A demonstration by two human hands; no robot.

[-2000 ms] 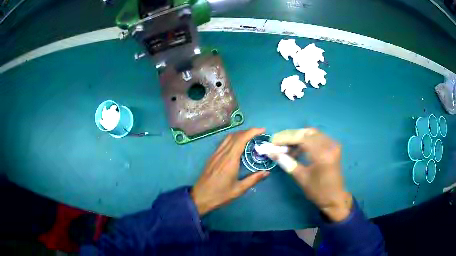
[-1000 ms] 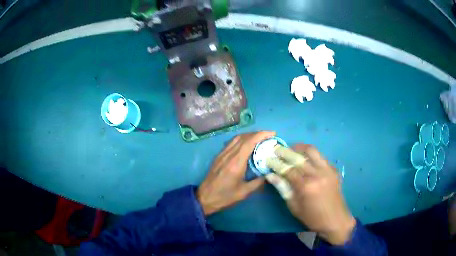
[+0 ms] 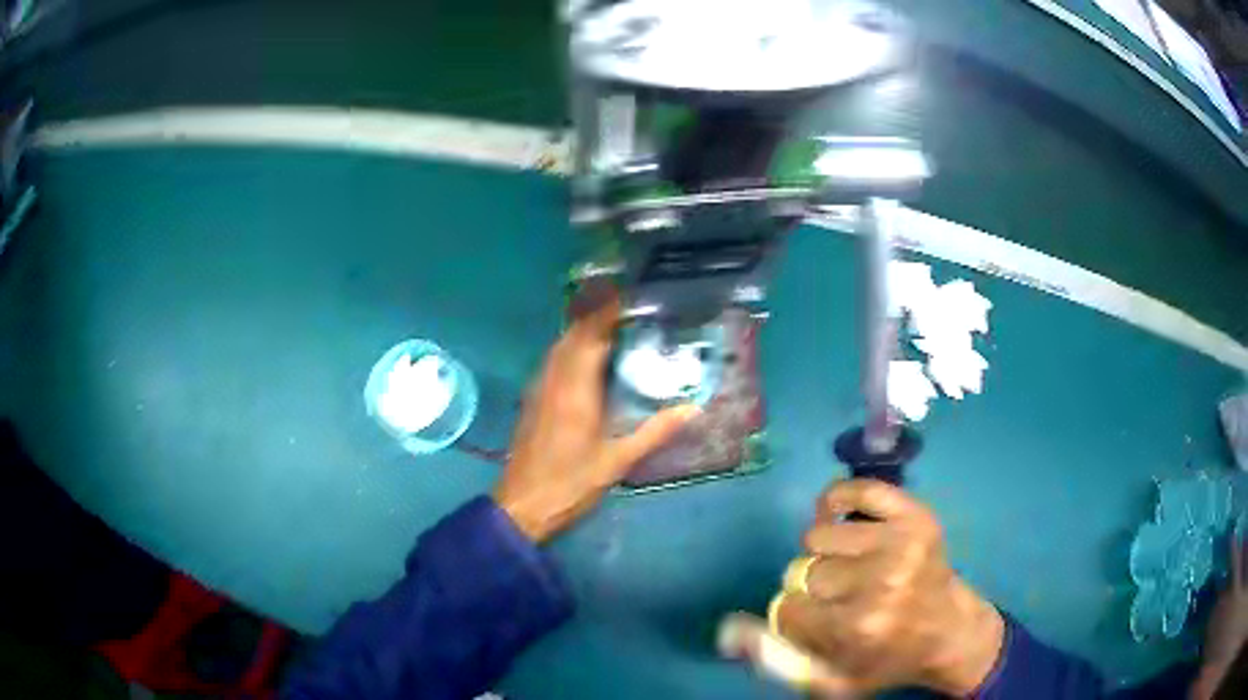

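A teal fan housing with a white impeller in it stands on the press base plate, under the press head. My left hand holds the housing from its left side, thumb at the front. My right hand, with pale yellow finger cots, is closed round the black grip of the press lever, right of the press. The ram tip is blurred over the housing; I cannot tell if it touches the impeller.
A teal housing with a white impeller is at left, its lead wire towards my left hand. Loose white impellers lie behind the lever. Several teal housings stand at far right, near a whitish bag. A white-edged conveyor runs behind.
The housing has moved from the bench front onto the base plate with my left hand. My right hand has left the impeller and taken hold of the lever. The view has shifted.
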